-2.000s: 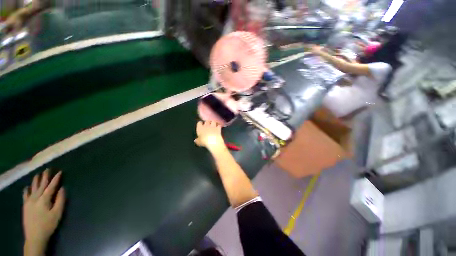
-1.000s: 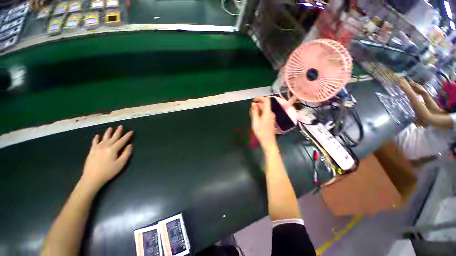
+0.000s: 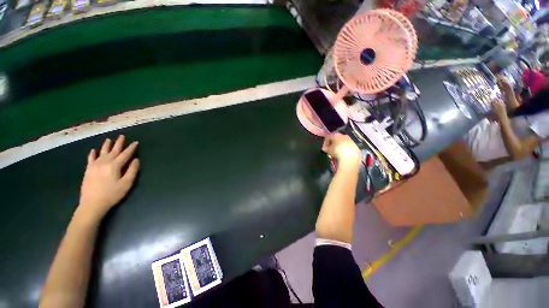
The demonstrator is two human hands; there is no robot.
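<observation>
My left hand [image 3: 107, 175] lies palm down on the dark green bench [image 3: 241, 180], fingers spread, holding nothing. My right hand [image 3: 344, 149] is just below the smartphone [image 3: 324, 110] on the pink fan base [image 3: 306, 118]. Its fingers are curled and mostly hidden; I cannot tell whether they hold anything. A bit of red shows beside this hand, too blurred to name. Two white-bordered, dark-printed rectangular pieces [image 3: 171, 281] [image 3: 202, 265] lie side by side near the bench's front edge, away from both hands.
A pink desk fan [image 3: 368, 56] stands behind the smartphone. A white power strip [image 3: 386, 148] with tangled cables lies right of my right hand. A cardboard box [image 3: 421, 195] is below right. A green belt [image 3: 156, 66] runs behind a pale strip. Another person's arms work over a tray far right.
My right hand has moved from the smartphone's left side to below its near end. My left hand remains flat on the bench. The view has shifted, and both printed pieces now show fully.
</observation>
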